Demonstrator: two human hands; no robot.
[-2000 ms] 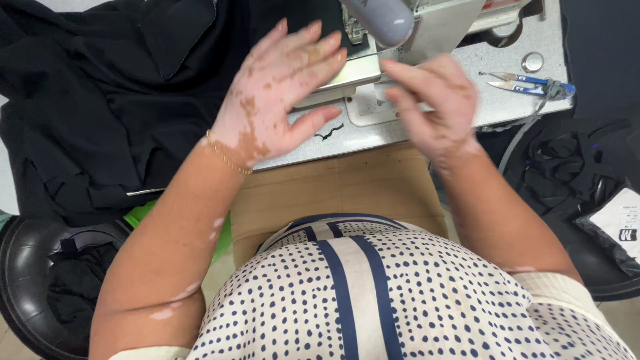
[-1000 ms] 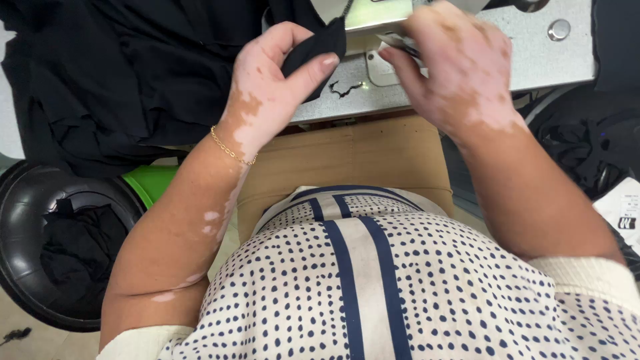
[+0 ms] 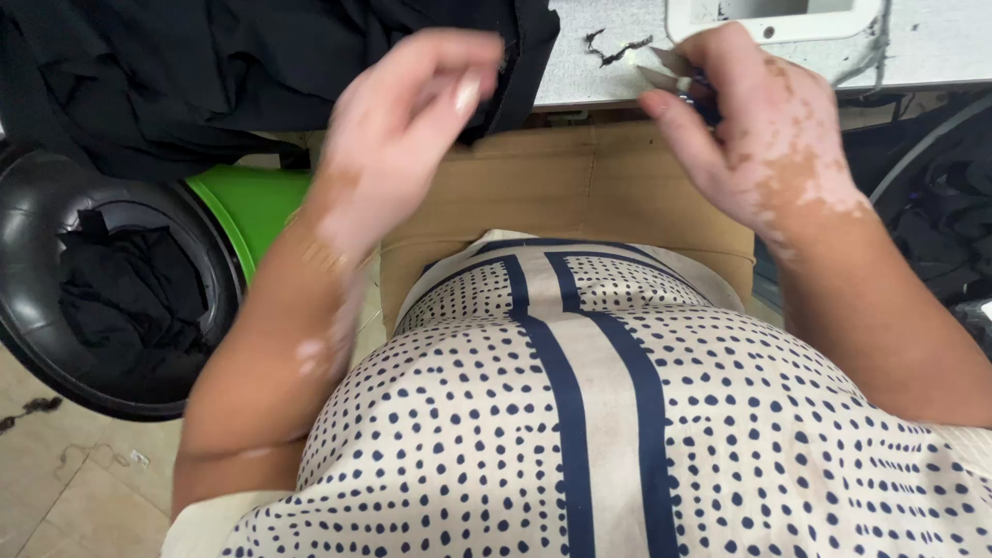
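Black fabric (image 3: pixel 256 62) lies heaped over the table at the upper left, its edge hanging off the front. Over its right edge is my left hand (image 3: pixel 403 124), blurred, with thumb and fingers curled; whether it pinches the cloth cannot be told. My right hand (image 3: pixel 759 116) is closed around small thread snips (image 3: pixel 665 71), whose two metal blades stand apart and point left. Just beyond the blade tips, a dark scrap of thread (image 3: pixel 616 53) lies on the grey tabletop (image 3: pixel 573 77).
A white-framed plate (image 3: pixel 775 29) of the machine bed is at the top right. Below the table's left side stands a black round tub (image 3: pixel 31 271) with black cloth scraps (image 3: pixel 132 287), beside a green bin (image 3: pixel 263 201). Brown material (image 3: pixel 527 178) lies between table and lap.
The snips, lying on the table two seconds ago, are now in my right hand. My left hand held a black fabric edge up a second ago; it is now lower. The view has shifted down.
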